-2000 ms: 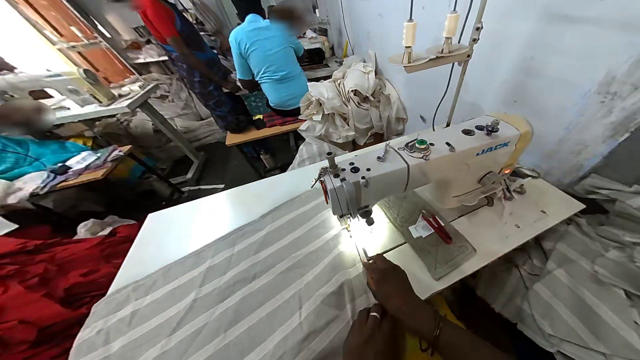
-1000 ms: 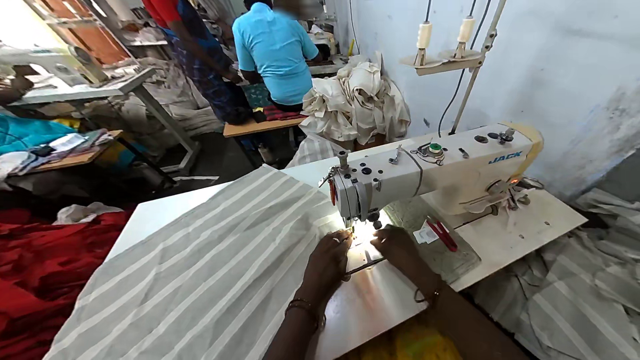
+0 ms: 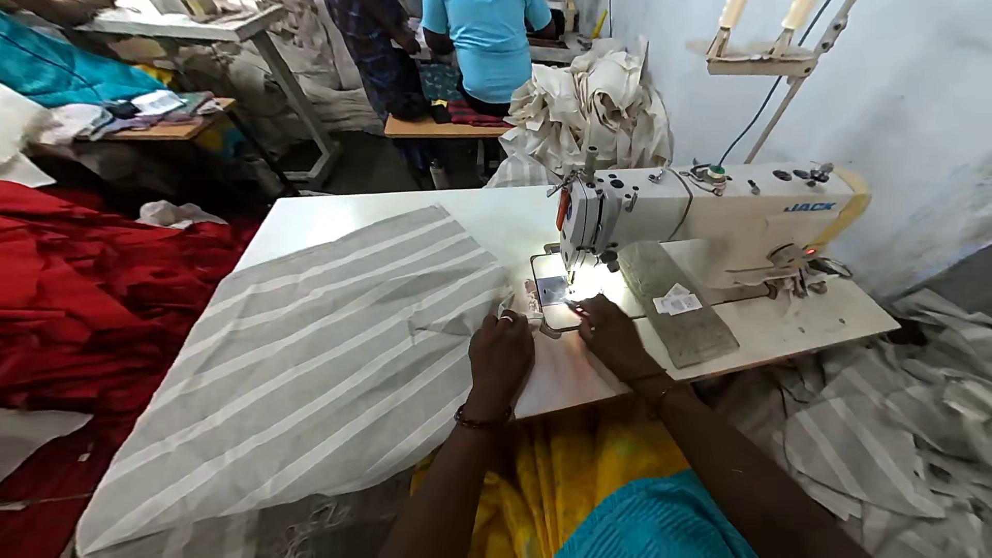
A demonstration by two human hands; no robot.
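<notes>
Striped grey-and-white cloth (image 3: 333,341) lies across the left of the table of a white sewing machine (image 3: 697,209). My left hand (image 3: 501,353), with a ring on one finger, pinches the cloth at its right edge, left of the lit needle plate (image 3: 552,290). Just in front of the needle area, my right hand (image 3: 612,333) has its fingers closed on a small dark tool, mostly hidden, whose tip points toward the plate. A grey pad (image 3: 682,310) with white labels (image 3: 676,300) on it lies to the right of that hand.
Red cloth (image 3: 101,310) is heaped at left. Grey striped cloth (image 3: 891,418) piles up at right, below the table. A thread stand (image 3: 763,66) rises behind the machine. Beyond are a bundle of cream cloth (image 3: 597,108), a wooden bench (image 3: 446,128) and people.
The red-handled tool seen on the pad earlier is gone from there. Both hands have come down from beside the needle, and the left has moved to the cloth's right edge.
</notes>
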